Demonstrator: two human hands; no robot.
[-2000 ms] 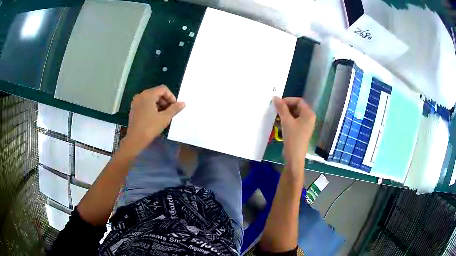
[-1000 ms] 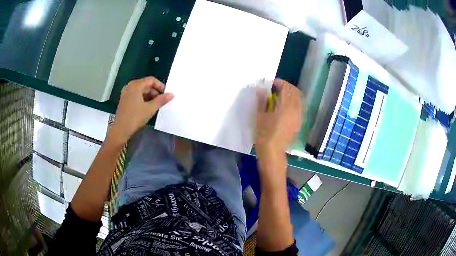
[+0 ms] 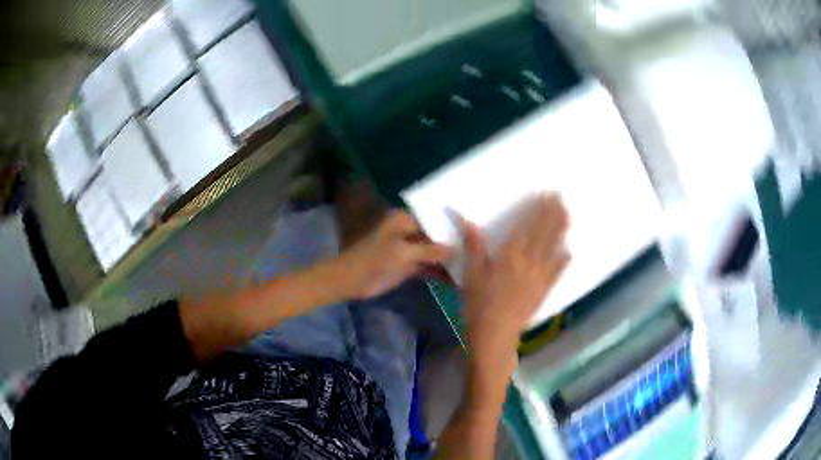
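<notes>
The white-faced panel, backsheet side up [image 3: 594, 171], lies at the dark green table's near edge, turned at a slant in the view. My left hand [image 3: 392, 256] is at its near left corner, with fingers and thumb closed around the edge there. My right hand [image 3: 518, 256] lies over the near part of the white face, blurred, palm down with fingers spread. What lies beneath the white sheet is hidden. The picture is motion-blurred.
A wire rack with white-faced panels [image 3: 189, 126] stands at my left. A pale grey-green stack [image 3: 387, 36] and small white scraps [image 3: 461, 101] are on the table. Blue cells [image 3: 630, 395], yellow scissor loops [image 3: 543, 337], white film [image 3: 698, 117] and a dark rectangle [image 3: 740, 244] lie to the right.
My head view has turned toward the rack at left. My right hand has left the scissors area and moved onto the white face; my left hand has moved to the near corner.
</notes>
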